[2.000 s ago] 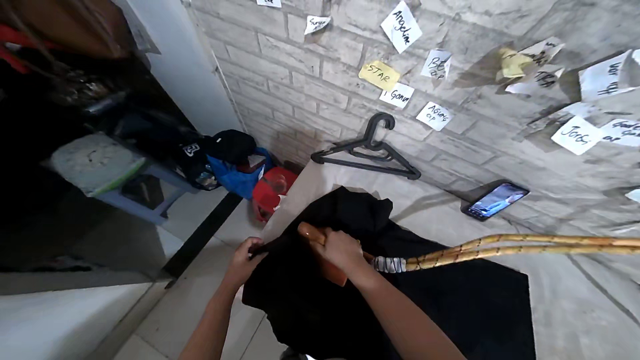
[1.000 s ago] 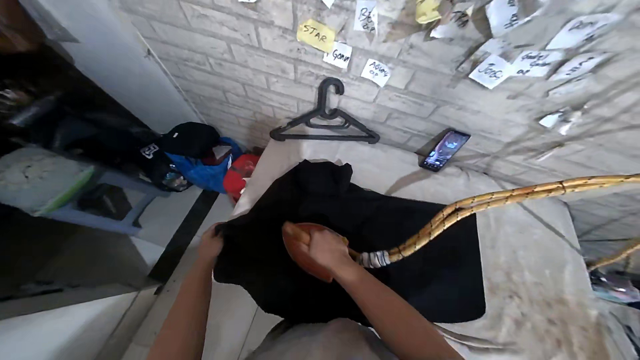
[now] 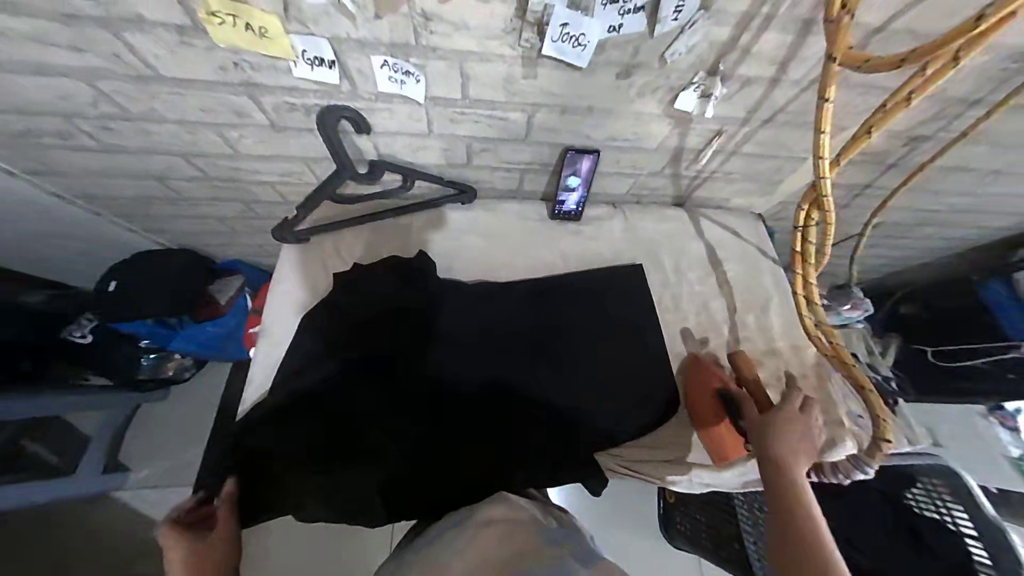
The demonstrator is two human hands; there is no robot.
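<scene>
A black cloth garment (image 3: 480, 360) lies spread over the pale cloth-covered ironing surface (image 3: 496, 240), its lower edge hanging over the front. At the garment's lower left corner, my left hand (image 3: 204, 524) pinches its edge. To the right of the garment, my right hand (image 3: 780, 428) is at the handle of an orange clothes iron (image 3: 712, 412), which rests on the pale cloth; the fingers look loosely spread, so how firmly they hold is unclear. The iron's thick yellow cord (image 3: 824, 320) loops up on the right.
Black plastic hangers (image 3: 376, 200) lean against the brick-patterned wall. A lit smartphone (image 3: 574, 184) stands propped there too. Paper notes with writing (image 3: 398, 78) are stuck above. Bags and clothes (image 3: 172, 296) are at the left, and a black plastic basket (image 3: 944, 512) is below right.
The iron and my right hand have moved off the garment to the pale cloth at its right. My left hand, still at the garment's edge, is now lower. The view has shifted right.
</scene>
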